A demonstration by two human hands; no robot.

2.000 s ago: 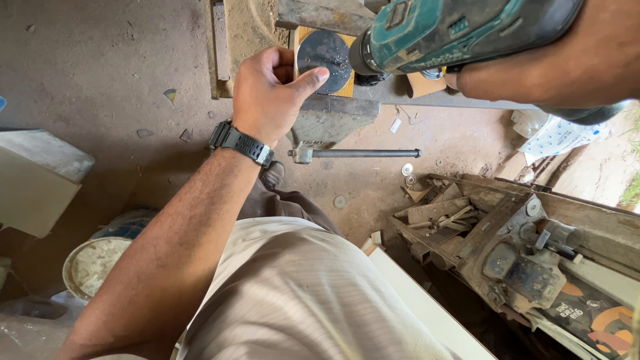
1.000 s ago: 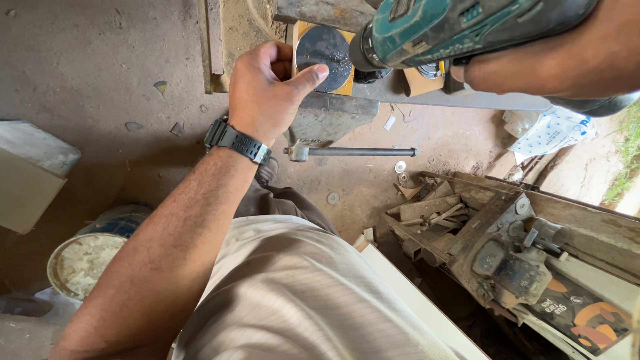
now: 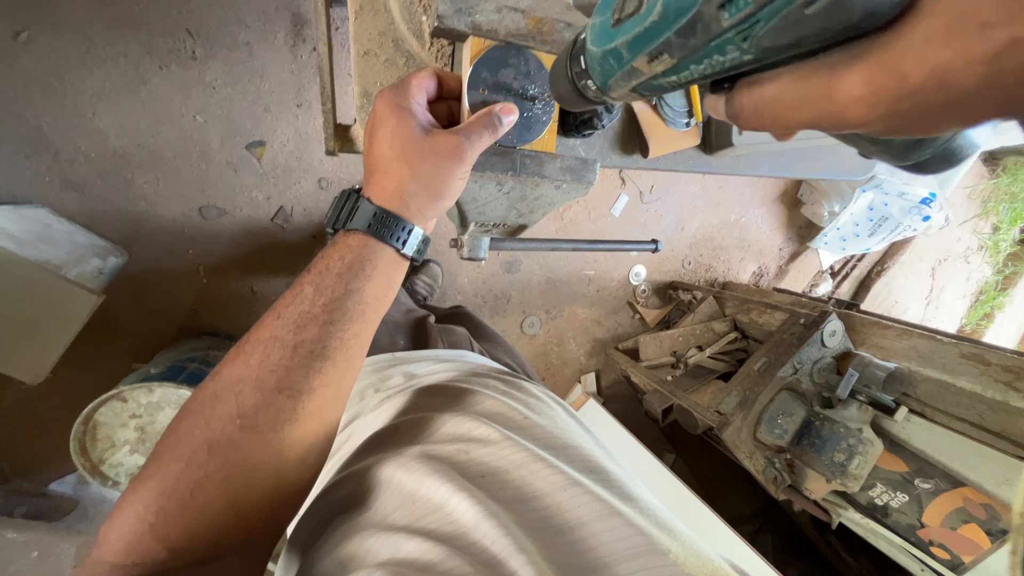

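Observation:
My left hand point(image 3: 436, 144) pinches a round dark disc point(image 3: 504, 100), its thumb on top and its fingers at the left edge. Metal chips lie on the disc, which rests on a yellowish wooden block point(image 3: 549, 142) at the bench vise point(image 3: 524, 188). My right hand point(image 3: 848, 80), at the top right, is closed around a teal and black Makita power drill point(image 3: 688, 44). The drill's chuck point(image 3: 572, 76) is at the disc's right side; the bit and its contact point cannot be made out. Beside the block sits a black crumpled object point(image 3: 590, 120).
The vise handle point(image 3: 572, 246) sticks out below the bench edge point(image 3: 784, 156). Sandpaper point(image 3: 666, 132) lies on the bench. A bucket point(image 3: 132, 432) stands lower left. Lower right are a wooden bin of scraps point(image 3: 688, 344) and a grimy motor-like machine point(image 3: 832, 440). Washers point(image 3: 531, 325) lie on the floor.

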